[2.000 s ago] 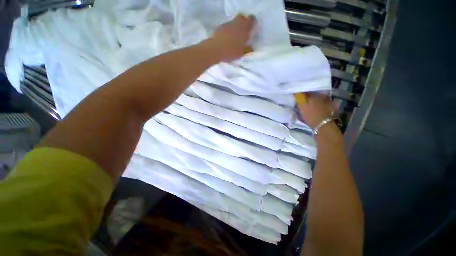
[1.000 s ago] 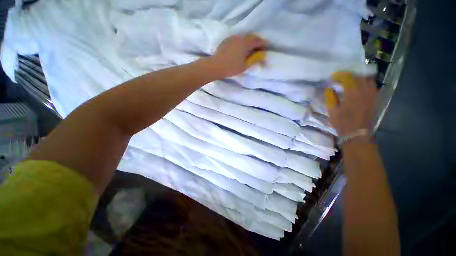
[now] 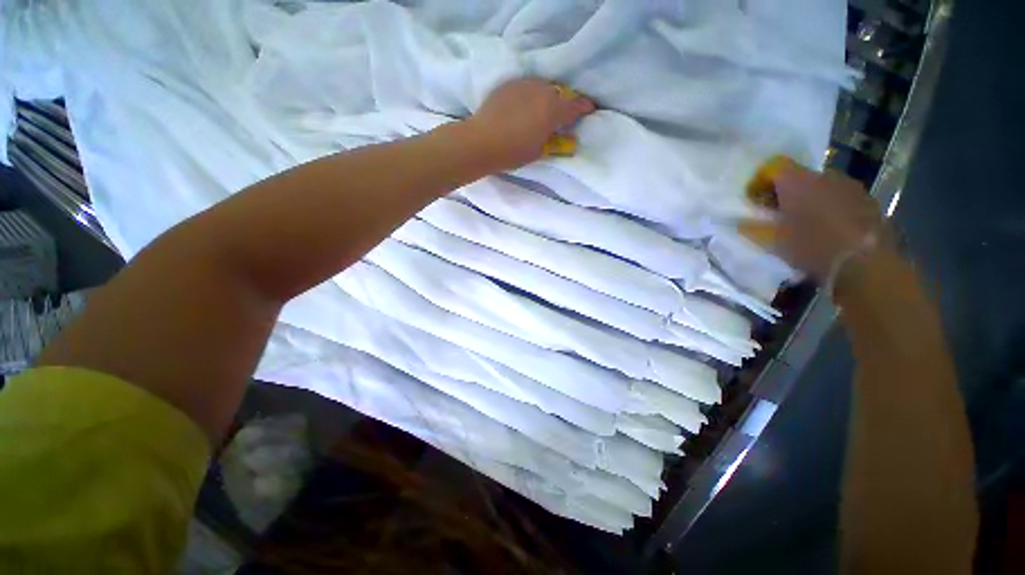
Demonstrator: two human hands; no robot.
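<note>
A large white cloth point(image 3: 674, 67) lies over the rack, loose and bunched at the top. Parallel white folds point(image 3: 506, 326) run across its lower part, their ends lined up at the right. My left hand point(image 3: 528, 124), with yellow-orange finger covers, pinches the cloth at the upper edge of the folds. My right hand point(image 3: 815, 213), also with yellow-orange finger covers, is at the cloth's right edge near the fold ends. It is blurred, and whether its fingers grip the cloth is unclear.
Metal rods point(image 3: 877, 79) show at the upper right and left of the cloth. A shiny rack end bar point(image 3: 742, 432) runs along the right. A grey wire or slatted item point(image 3: 23, 253) stands at the left. A pale bundle point(image 3: 268, 466) lies below the cloth. Dark floor shows at the right.
My right hand has moved right and slightly down from the top fold. The cloth's upper part is spread further right. My left hand has stayed near the same fold, a little lower than at first.
</note>
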